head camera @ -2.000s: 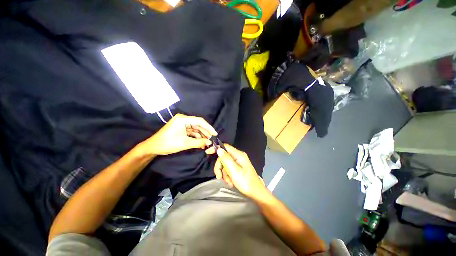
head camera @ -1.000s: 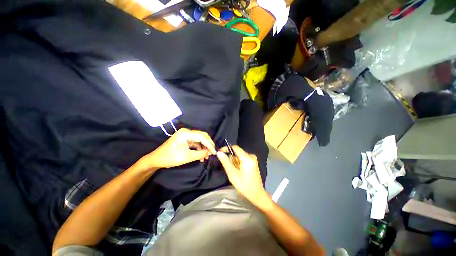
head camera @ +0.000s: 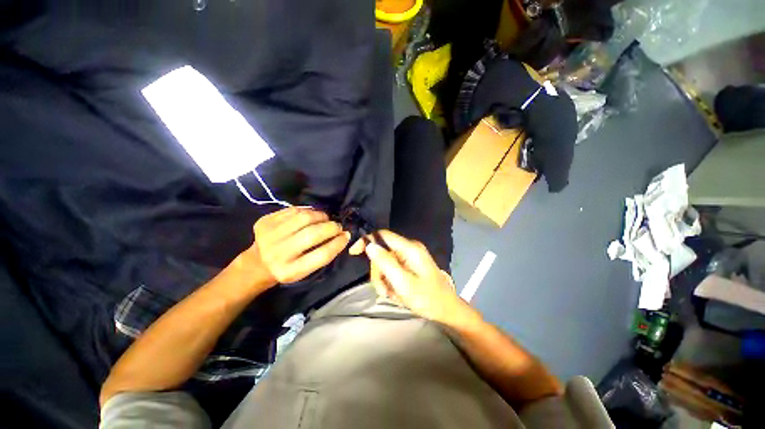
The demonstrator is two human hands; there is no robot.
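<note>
A large dark garment point(head camera: 92, 193) covers my lap and the left of the view. My left hand point(head camera: 300, 243) pinches a small dark fold of it point(head camera: 352, 219) near the middle. My right hand point(head camera: 403, 270) is just right of the fold, its thumb and fingers closed on a small dark tool point(head camera: 371, 232) that points at the fold. The tool is mostly hidden, so its kind cannot be told. A blank white swing tag point(head camera: 207, 123) lies on the garment, its white string point(head camera: 257, 189) running to my left fingers. A plaid cloth point(head camera: 130, 312) shows beside my left forearm.
A yellow scissors handle point(head camera: 398, 10) is cut off at the top edge. A brown cardboard box point(head camera: 493, 173) with dark clothing point(head camera: 549, 126) on it stands on the grey floor point(head camera: 545, 276). Crumpled white material point(head camera: 658, 230) and a white strip point(head camera: 478, 276) lie on the floor.
The view has shifted, so the green scissors handle is out of view. My left fingers have curled over the fold. My right hand's tool, upright a second ago, now points in at the fold.
</note>
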